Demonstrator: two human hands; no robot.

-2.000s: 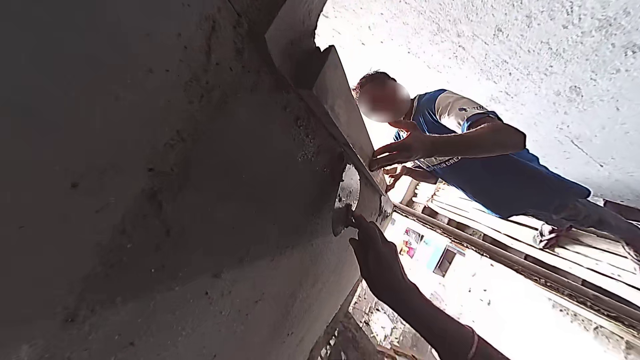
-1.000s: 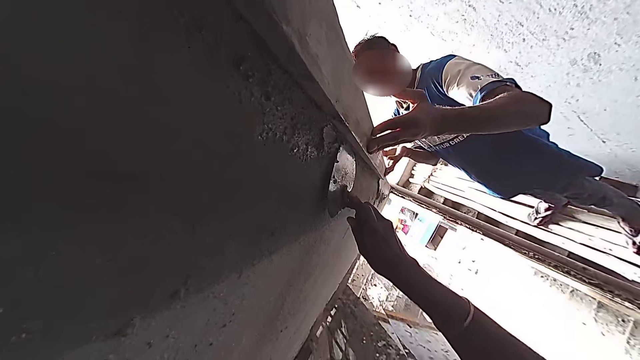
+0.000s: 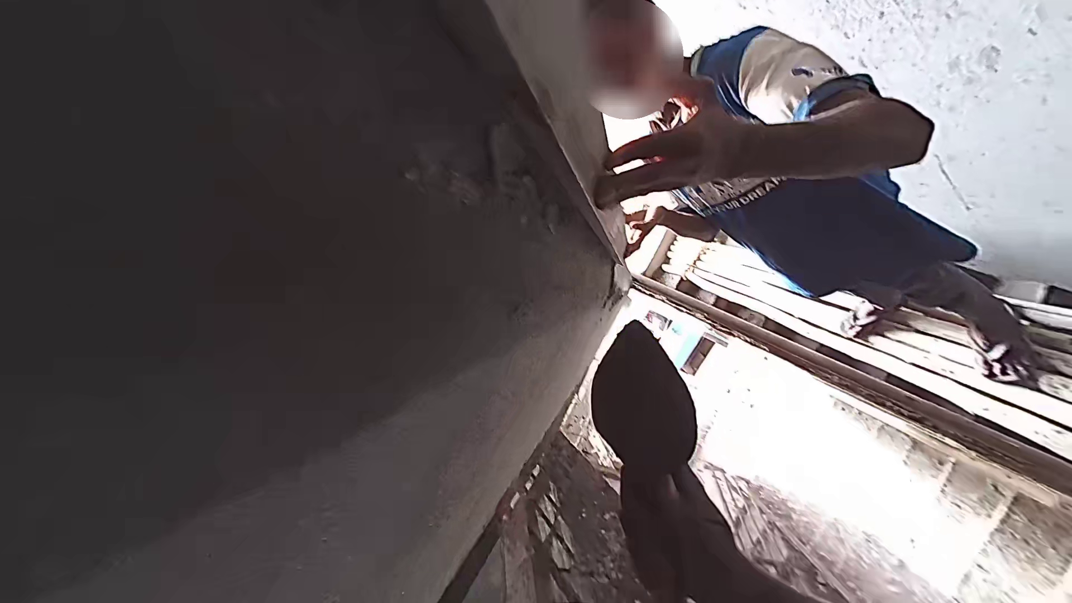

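My right hand (image 3: 670, 528), dark against the bright background, grips a pointed masonry trowel (image 3: 643, 398) at the lower centre. The trowel's blade points up, just right of the lower edge of a grey plastered surface (image 3: 377, 335). Rough mortar (image 3: 511, 184) clings to this surface near its raised edge. Against that edge rests a board-like strip (image 3: 578, 126), with a co-worker's hand (image 3: 662, 159) pressed on it. My left hand is not in view.
A co-worker in a blue shirt (image 3: 837, 209) leans in at the upper right, feet on light poles (image 3: 879, 335). A long dark beam or pipe (image 3: 837, 368) runs beside them. A pale wall (image 3: 997, 134) stands behind; rubble-like ground (image 3: 586, 494) lies below.
My right hand has drawn the trowel away from the plastered surface and down, turning its blade upward. The co-worker's hand remains at the edge. The view has moved closer.
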